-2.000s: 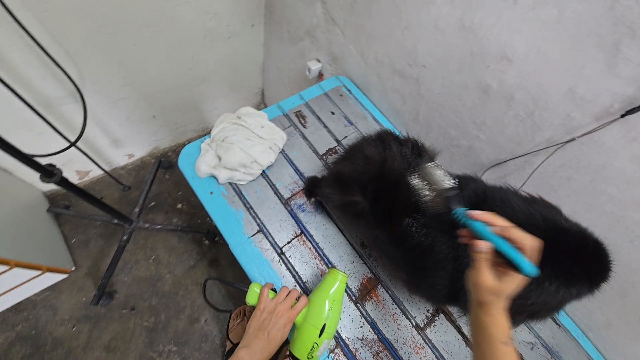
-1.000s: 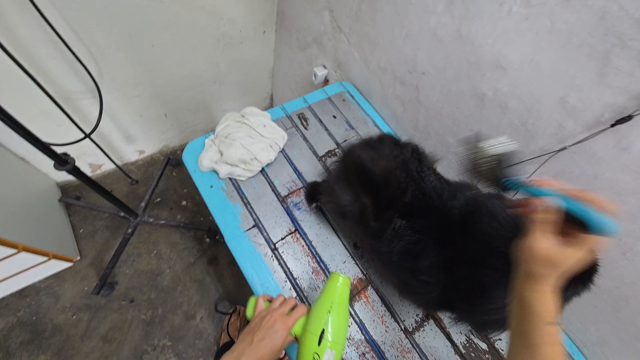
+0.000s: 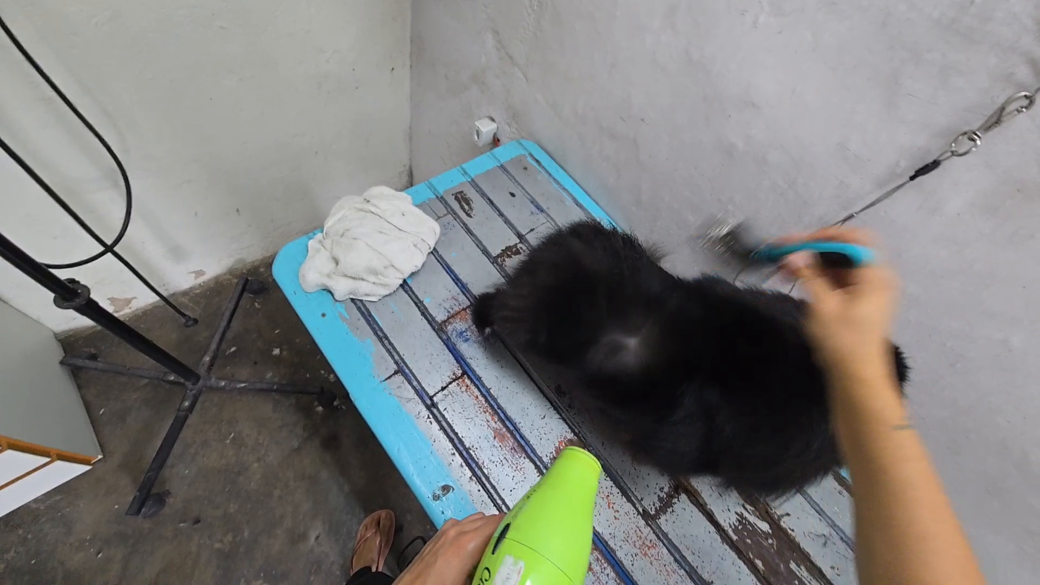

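A black furry animal is on a grooming table with a worn grey ribbed top and blue edge. My right hand grips the blue handle of a slicker brush, blurred, above the animal's back on the wall side. At the lower middle, my left hand is on a lime-green hair dryer, its nozzle pointing toward the animal; the dryer's handle is out of sight. The fur beyond the nozzle shows a pale parted spot.
A crumpled white cloth lies at the table's far left corner. A black wheeled stand is on the floor at left. A cord with a metal clip runs along the right wall. A white socket sits behind the table.
The brush was on the animal's fur two seconds ago; it is now lifted off, toward the wall. The hair dryer remains in my left hand near the table's front edge.
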